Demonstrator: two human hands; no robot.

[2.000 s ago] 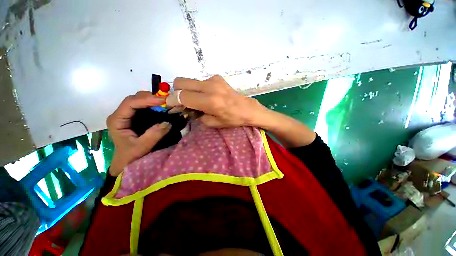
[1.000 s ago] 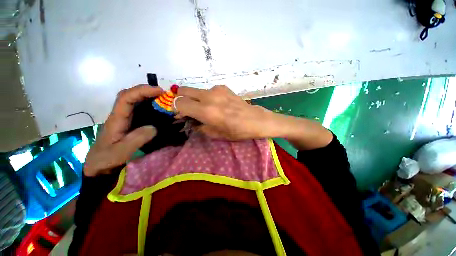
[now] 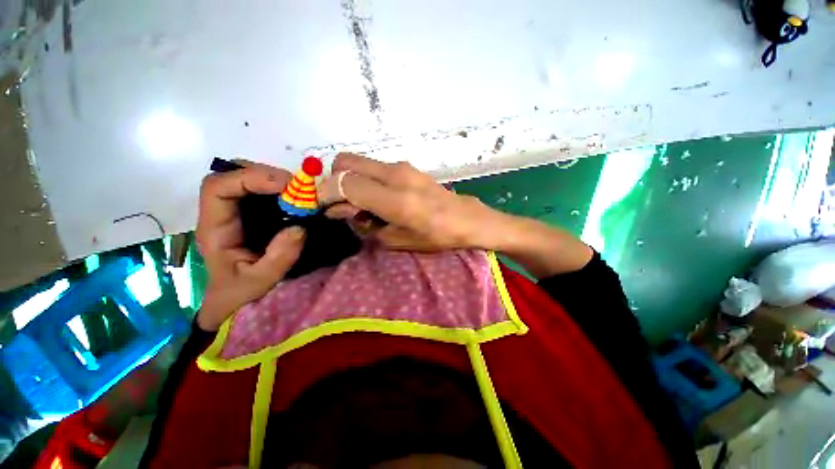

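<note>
A black plush penguin point(image 3: 316, 240) rests against the pink dotted apron point(image 3: 384, 289), mostly hidden by my hands. A small cone hat point(image 3: 301, 189), striped red and yellow with a red tip and blue base, stands on it. My left hand point(image 3: 243, 234) holds the penguin from the left, thumb below the hat. A short black loop point(image 3: 225, 166) sticks out above my left index finger. My right hand point(image 3: 389, 201), with a pale band on one finger, is closed at the hat's right side. Its fingertips are partly hidden; I cannot make out a needle or thread.
The scuffed white table point(image 3: 247, 73) lies beyond my hands. Another penguin point(image 3: 779, 20) is at its far right. A curved dark piece point(image 3: 142, 218) lies near its left edge. Blue stools point(image 3: 87, 330) stand at left and lower right, with boxes and bags point(image 3: 797, 273) at right.
The hat now shows in full between my hands, upright. The black loop has tipped over to the left. My left hand has shifted around the penguin, and my right fingers have drawn slightly off the hat.
</note>
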